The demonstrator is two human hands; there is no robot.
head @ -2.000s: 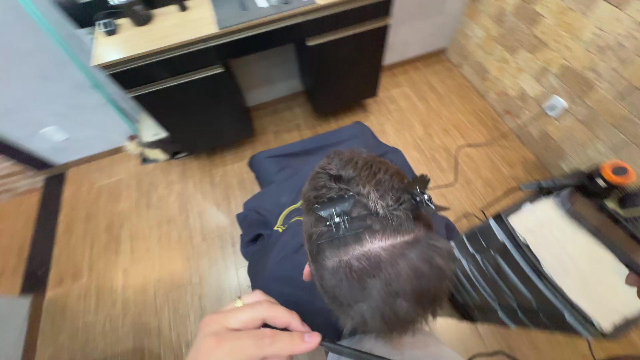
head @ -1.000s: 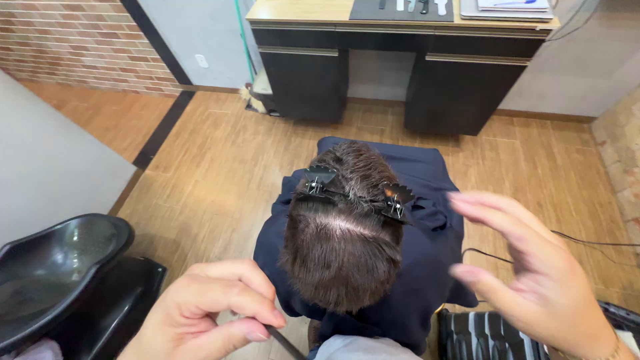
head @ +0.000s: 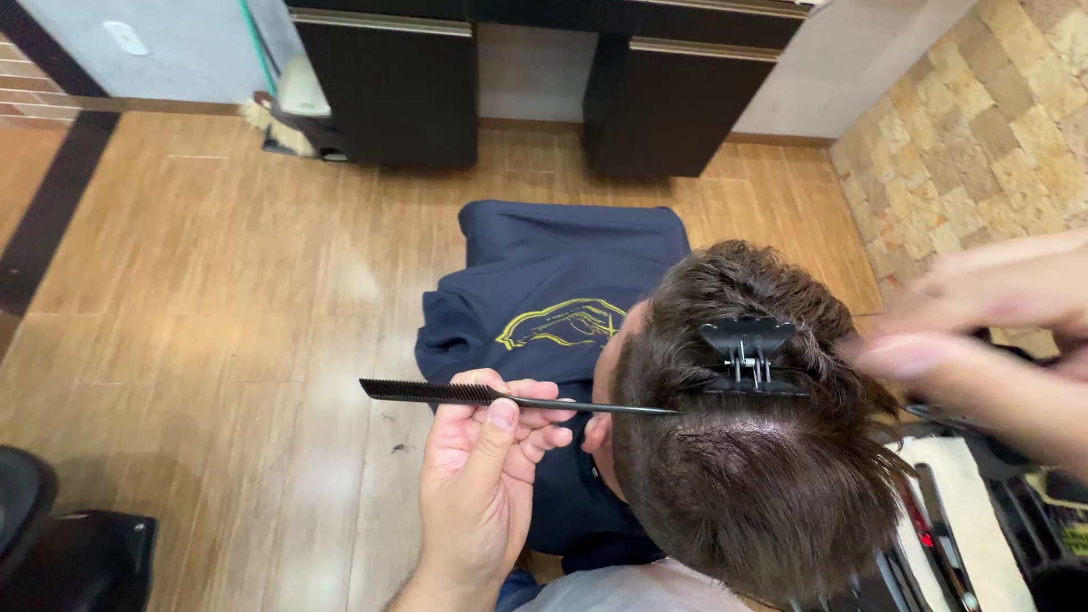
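Observation:
A seated person's head of dark hair (head: pixel 765 501) is seen from above, parted across the crown. A black hair claw clip (head: pixel 750 357) holds the hair in front of the parting. Between thumb and fingers, my left hand (head: pixel 484 467) grips a black rat-tail comb (head: pixel 429 392), its teeth toward the left and its thin tail's tip at the hair beside the parting. My right hand (head: pixel 986 331), blurred, is right of the head with thumb and fingers apart; its nearer fingertips overlap the hair's edge, and contact cannot be told. A navy cape (head: pixel 561 255) with a yellow emblem covers the person.
Black cabinets (head: pixel 391 93) stand ahead, with a broom (head: pixel 285 127) at their left. A tool tray with a white towel (head: pixel 977 510) is at lower right. A stone wall (head: pixel 969 127) bounds the right side. Part of a black basin (head: pixel 21 493) shows at lower left.
The comb in my left hand now lies across, its tail at the hair; a second ago that hand was left of and below the head. The view has shifted closer to the head.

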